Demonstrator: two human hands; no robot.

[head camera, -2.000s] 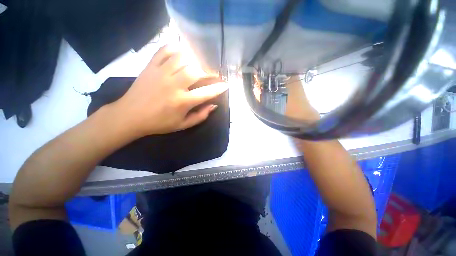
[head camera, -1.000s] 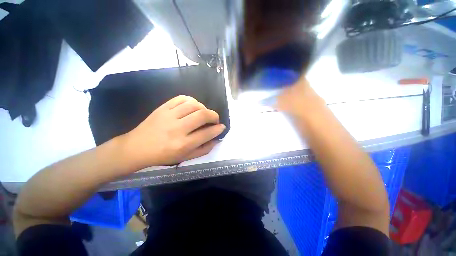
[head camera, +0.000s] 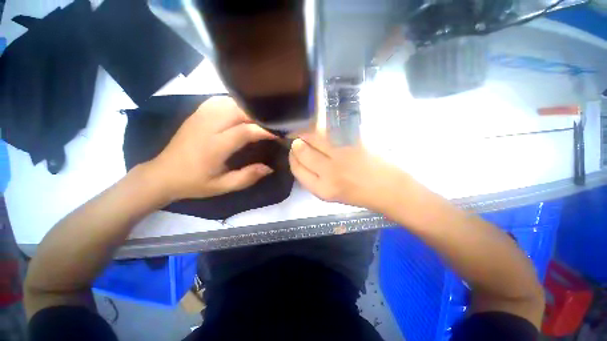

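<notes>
A black cut panel [head camera: 233, 200] lies flat on the white machine table, left of and below the sewing machine head [head camera: 266, 60]. My left hand [head camera: 209, 150] rests on the panel with its fingertips near its upper right part. My right hand [head camera: 333, 170] is at the panel's right edge, its fingertips pinching the edge close to my left fingertips. The machine head hides the needle area and part of the fingertips. Lamp glare washes out the table around it.
A stack of black pieces [head camera: 50, 86] lies at the left, with flatter black panels [head camera: 143, 50] beside it. An orange-handled tool [head camera: 559, 110] and a dark slim tool [head camera: 579, 153] lie at the right. Blue bins [head camera: 426, 280] and a red crate [head camera: 566, 300] stand below.
My right hand has come down from beside the machine head to the panel's edge. My left hand has moved up the panel. The view has shifted, and the head covers the needle area.
</notes>
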